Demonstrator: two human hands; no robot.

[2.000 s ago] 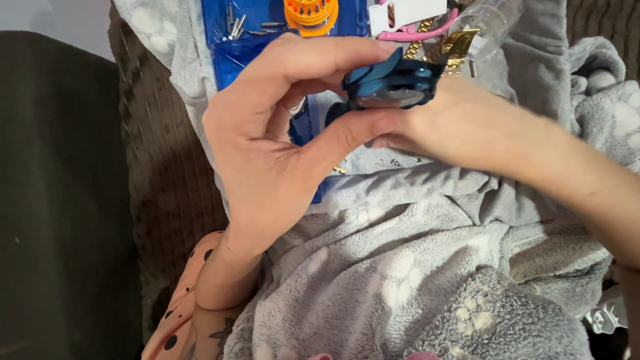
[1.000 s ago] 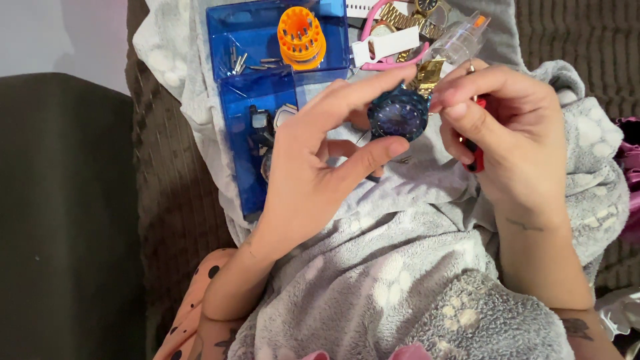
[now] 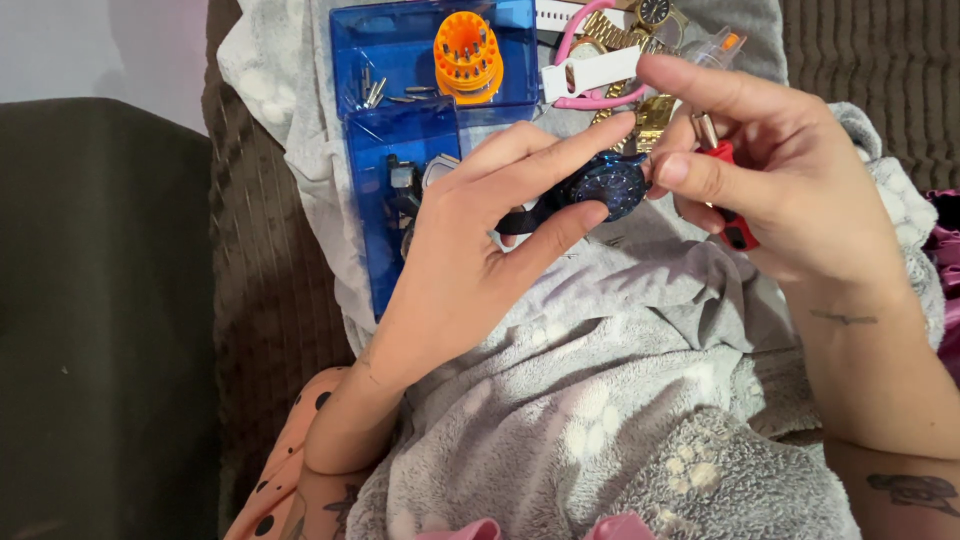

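Note:
My left hand (image 3: 480, 225) holds a dark blue wristwatch (image 3: 611, 187) by its case, between thumb and fingers, with the dial up and a dark strap running under the palm. At the right edge of the case, the thumb and a finger of my right hand (image 3: 780, 172) meet; whether something small is pinched there is hidden. A small red-handled tool (image 3: 731, 217) with a metal shaft, perhaps a screwdriver, is tucked in the curled fingers of that same hand.
Behind the left hand, a blue plastic tray (image 3: 401, 112) holds an orange bit holder (image 3: 469, 60), loose metal bits and watches. Several watches, a white strap (image 3: 592, 73) and a pink strap (image 3: 577, 30) lie beyond. A grey fleece blanket (image 3: 585, 420) spreads beneath.
The watch has turned from nearly edge-on to dial up. My right hand has moved from behind the watch to its right side, where the red-handled tool shows.

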